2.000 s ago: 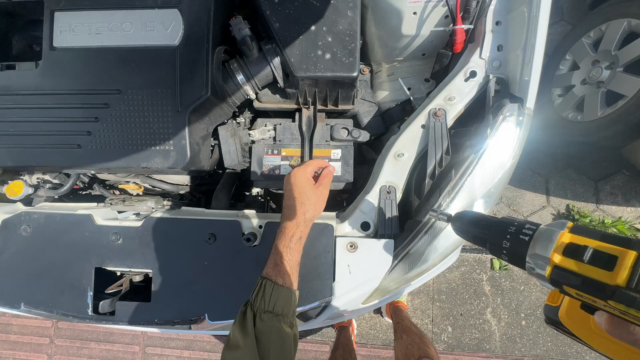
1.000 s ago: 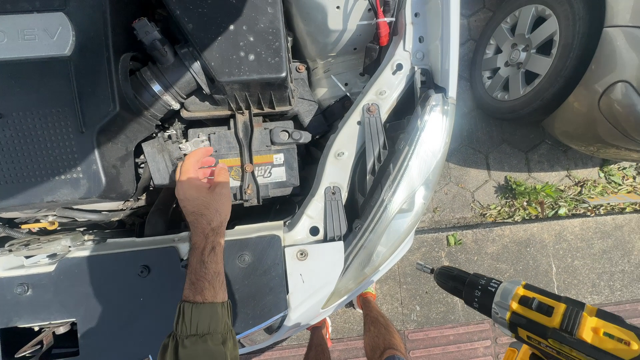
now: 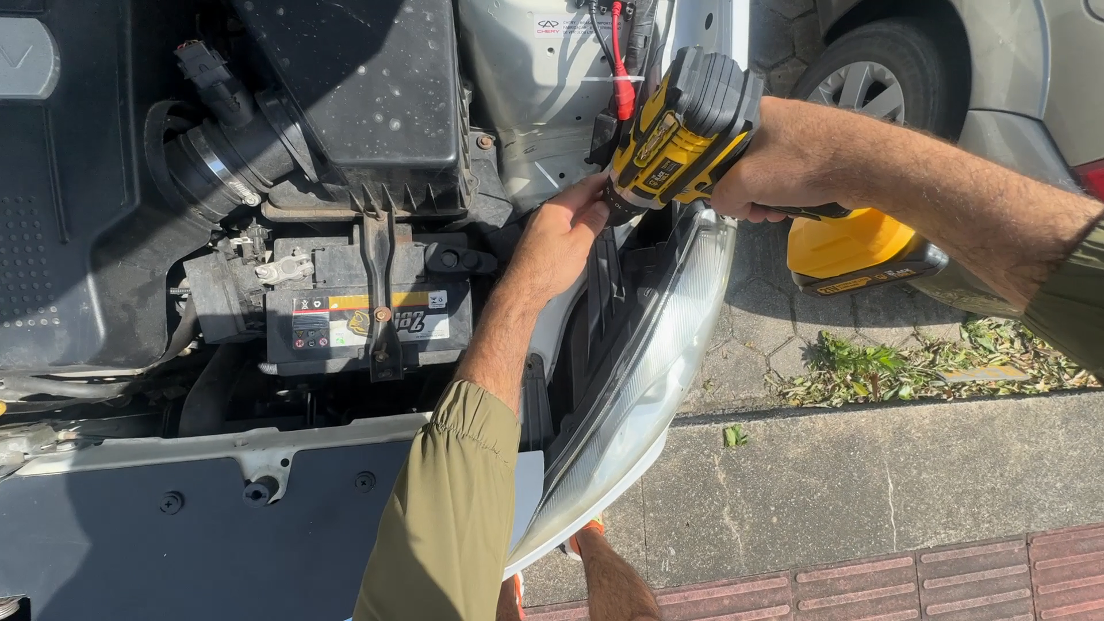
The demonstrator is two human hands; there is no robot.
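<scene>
My right hand (image 3: 759, 168) is closed round the handle of a yellow and black cordless drill (image 3: 673, 142), held above the headlight with its chuck pointing down and left. The fingers of my left hand (image 3: 561, 237) touch the drill's black chuck (image 3: 623, 205); whether they grip it or something at its tip is hidden. Left of that hand sits the car battery (image 3: 431, 323), with a rusty metal hold-down bracket (image 3: 379, 293) across it and a terminal clamp (image 3: 285, 267) on its upper left. The drill's bit is out of sight.
Above the battery is the black air filter housing (image 3: 379, 95), joined to an intake hose (image 3: 207, 168). A red-booted cable (image 3: 623, 95) lies by the inner fender. The clear headlight (image 3: 638, 371) borders the sidewalk (image 3: 802, 483). Another car's wheel (image 3: 880, 78) stands at upper right.
My left hand has left the battery and moved right to the drill's chuck. The drill has come up from the lower right to over the fender and headlight.
</scene>
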